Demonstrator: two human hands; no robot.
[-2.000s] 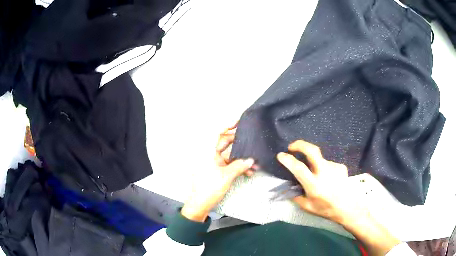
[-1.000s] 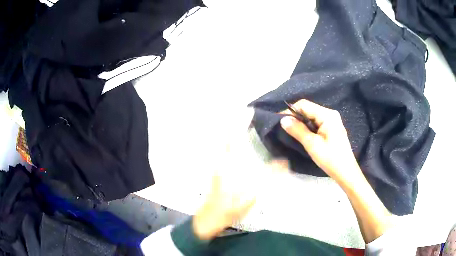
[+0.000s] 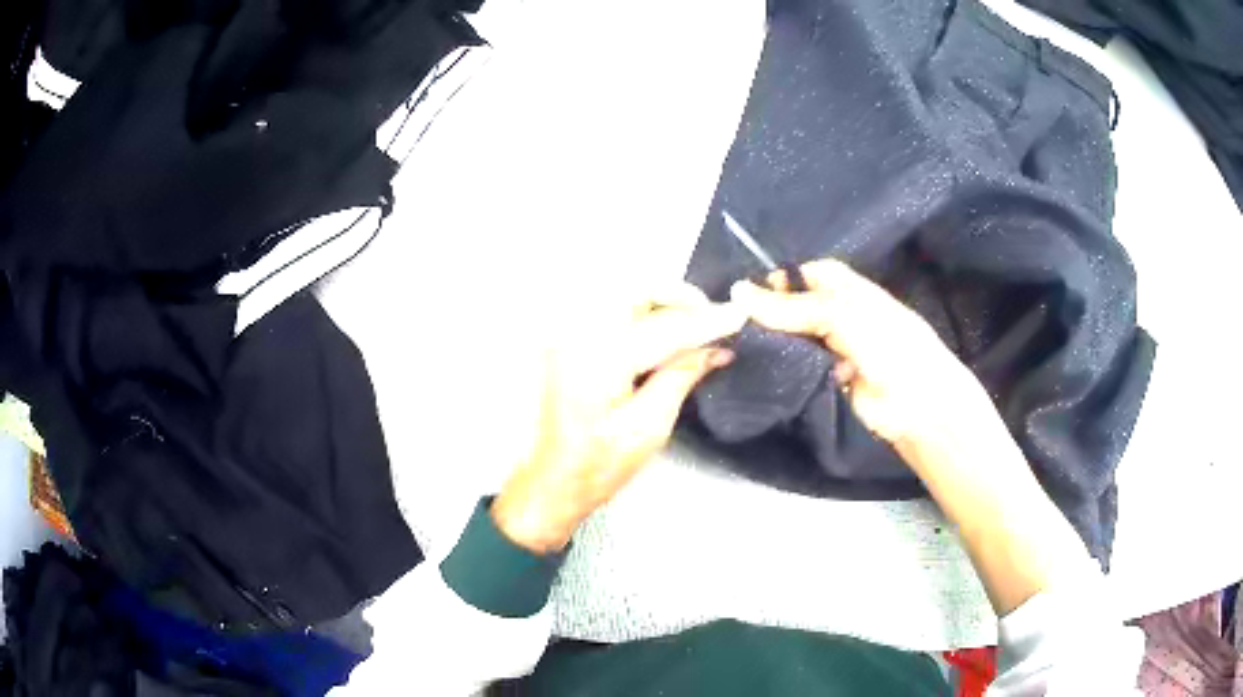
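Observation:
Dark speckled trousers (image 3: 872,150) lie on the white table at the right, with the waistband at the upper right and a bunched part nearest me. My left hand (image 3: 614,395) pinches the cloth edge between thumb and fingers. My right hand (image 3: 872,341) also holds the cloth, close beside my left fingertips. Thread snips (image 3: 750,242) are in my right hand, with a pale blade pointing up and left; their handles are mostly hidden by the fingers. No loose thread can be made out.
A trouser pile (image 3: 177,286) with white lining strips covers the left. Dark clothes and blue material (image 3: 259,656) are at the lower left. The white table (image 3: 504,164) shows between the garments. More dark cloth is at the top right, and pink patterned cloth (image 3: 1193,647) at the lower right.
My left hand has moved from near my body up to the cloth edge, beside my right hand. The snips' blade now shows above my right fingers. The view has shifted slightly.

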